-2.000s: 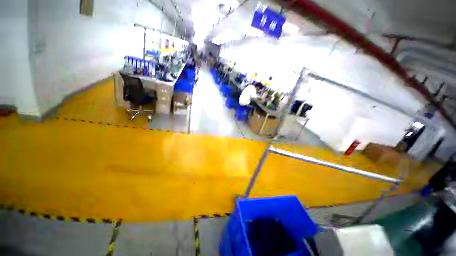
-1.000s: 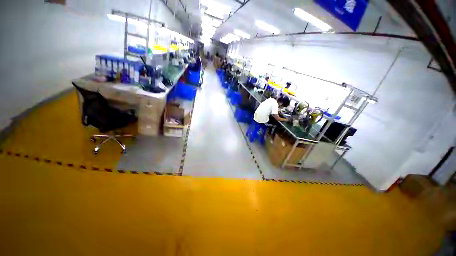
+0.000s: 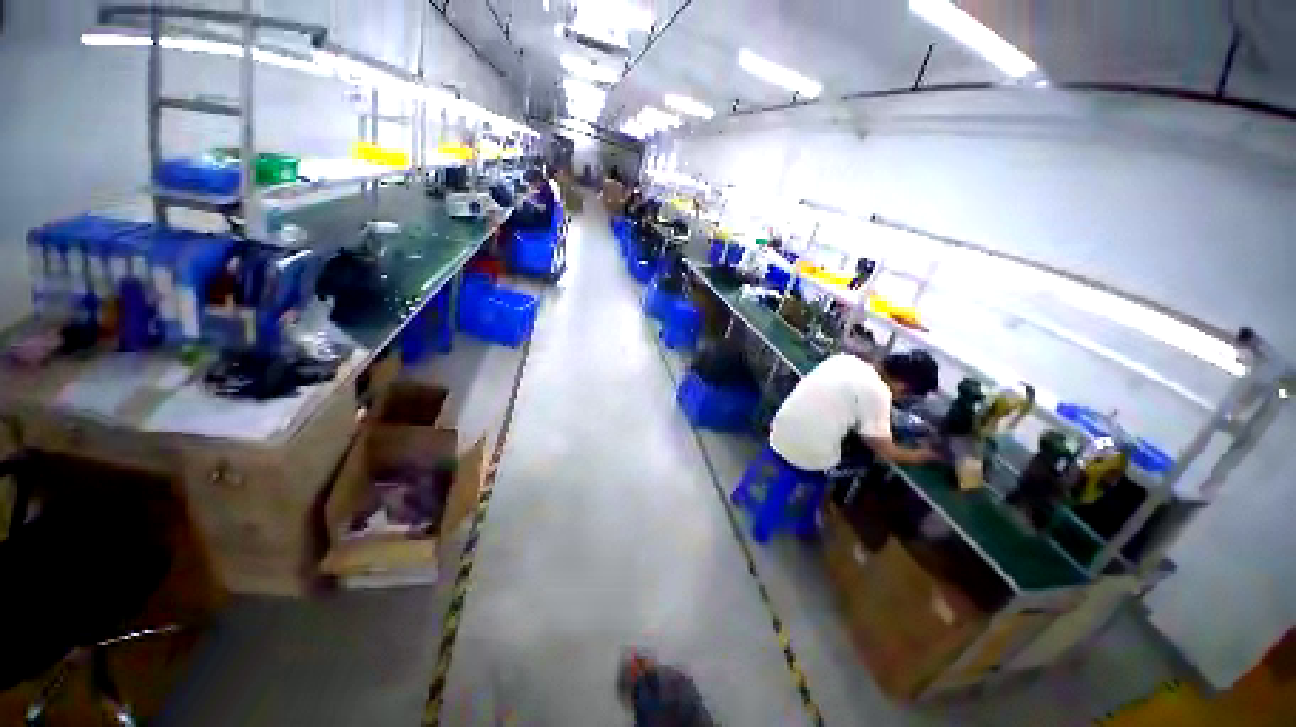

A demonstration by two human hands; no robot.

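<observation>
Neither of my hands is in the picture. A dark shoe tip point(image 3: 665, 693) shows at the bottom edge on the grey aisle floor point(image 3: 583, 469). Nearest on the left is a desk point(image 3: 185, 405) with blue file holders point(image 3: 135, 284), black items and a crumpled clear plastic bag point(image 3: 320, 338) on top. An open cardboard carton point(image 3: 405, 497) with unclear contents stands on the floor beside it. Details are blurred.
A person in white point(image 3: 839, 412) sits on a blue stool point(image 3: 779, 494) at the right green-matted bench point(image 3: 995, 533). Blue bins point(image 3: 498, 310) stand along both aisle edges. A dark chair point(image 3: 100, 568) is lower left. Striped tape point(image 3: 476, 568) borders the aisle.
The view has moved forward from the yellow floor into the aisle; benches and the seated person appear larger. The blue bin with dark contents, seen two seconds ago, is out of view.
</observation>
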